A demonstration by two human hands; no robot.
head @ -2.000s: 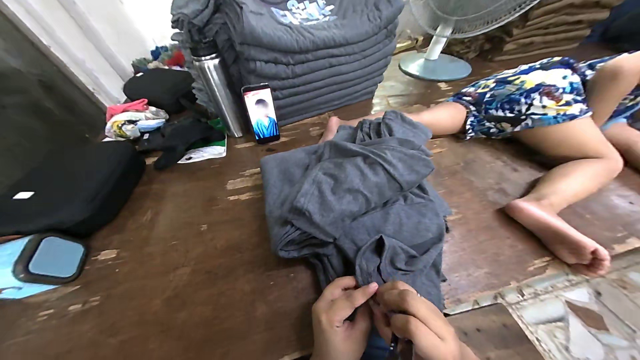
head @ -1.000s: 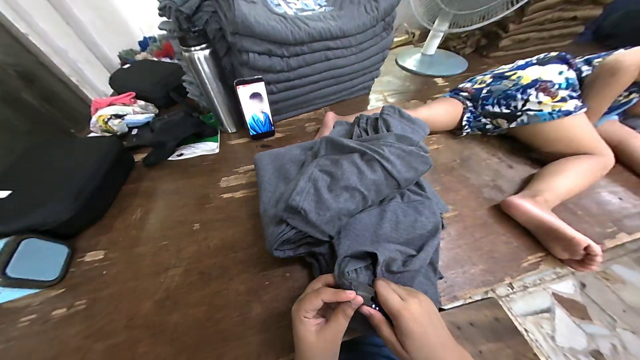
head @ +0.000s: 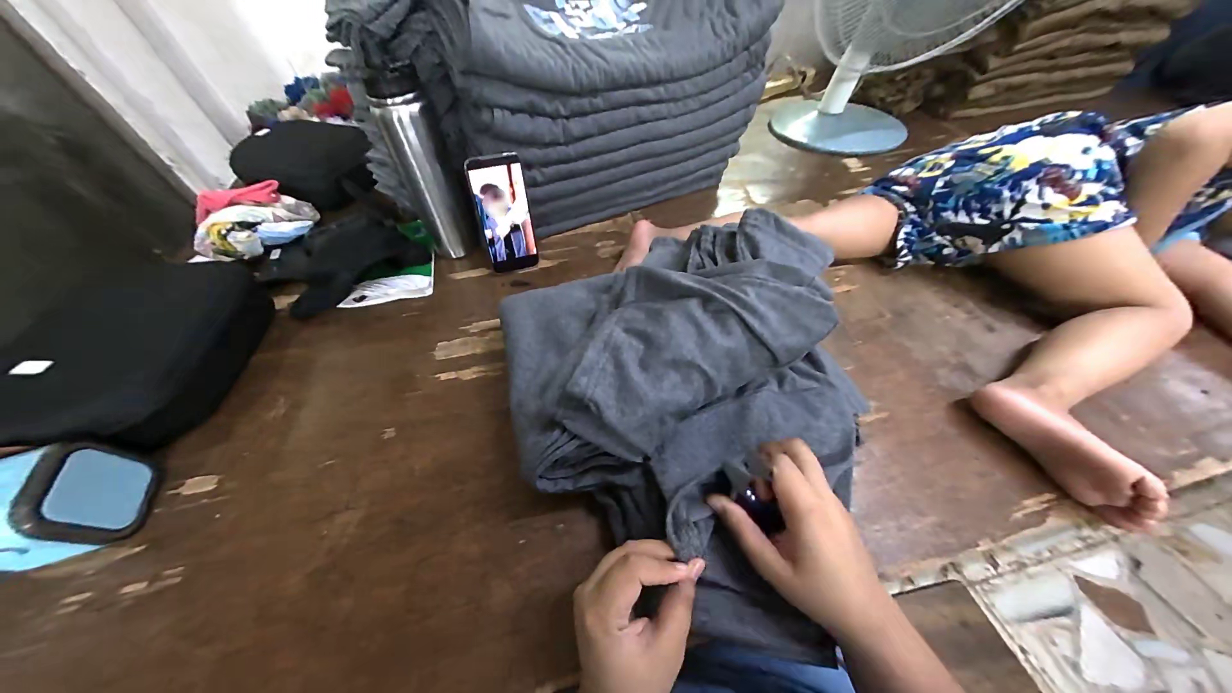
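A heap of dark grey knit fabric, seemingly a garment, lies folded and rumpled on the worn brown wooden surface and reaches down over my lap. At its near end my left hand pinches a narrow edge of the cloth between thumb and fingertips. To the right of that edge, my right hand is curled around a small dark, shiny object, mostly hidden by the fingers; its kind cannot be told. The right fingertips are close over the cloth.
A phone leans upright by a steel bottle and a stack of grey shirts. A fan stands behind. Another person's bare legs lie at right. A black cushion-like item and blue-lidded box are left.
My right hand has moved up and away from my left hand, off the pinched edge. My left hand still pinches the cloth. The picture on the phone has changed.
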